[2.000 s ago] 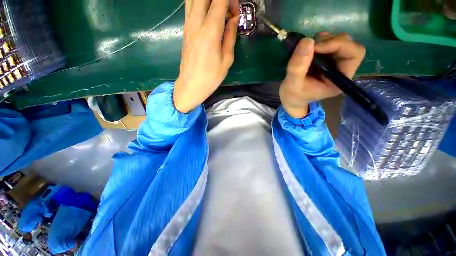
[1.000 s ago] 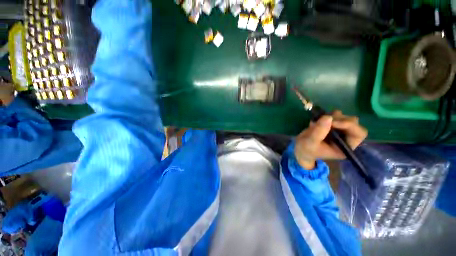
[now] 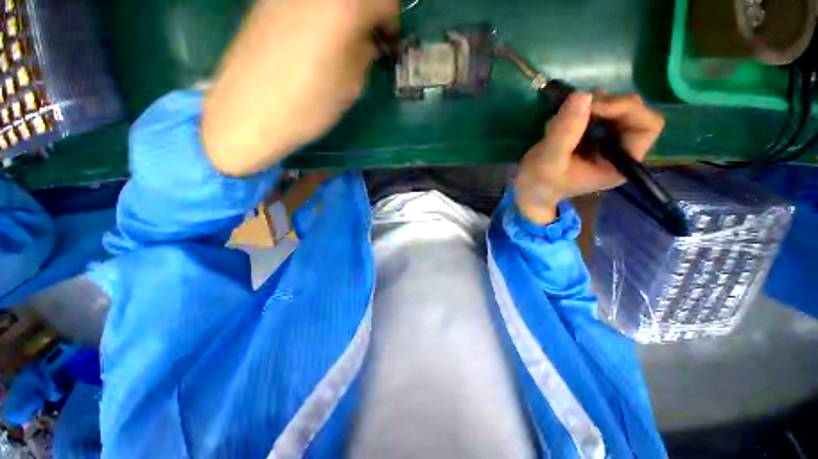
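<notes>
The dark-grey soldering jig (image 3: 466,63), a rectangular block with a pale recess, lies on the green bench near the top centre; no watch case shows in it. My left hand (image 3: 300,76) is blurred, its fingertips at the jig's left end by something dark; the frame does not show whether it holds anything. My right hand (image 3: 592,143) is shut on the black soldering iron (image 3: 632,170). The iron's metal tip points up-left and is at the jig's right end; whether it touches is unclear.
A green basket (image 3: 709,97) with a brownish round cup (image 3: 789,27) is at the upper right, with black cables beside it. Wrapped blister trays (image 3: 709,260) stand below the bench edge at right. More trays (image 3: 54,81) are at upper left.
The view has shifted, and the jig and basket sit higher in it. My left arm was stretched far forward; the hand is now back beside the jig. The iron's tip is nearer the jig.
</notes>
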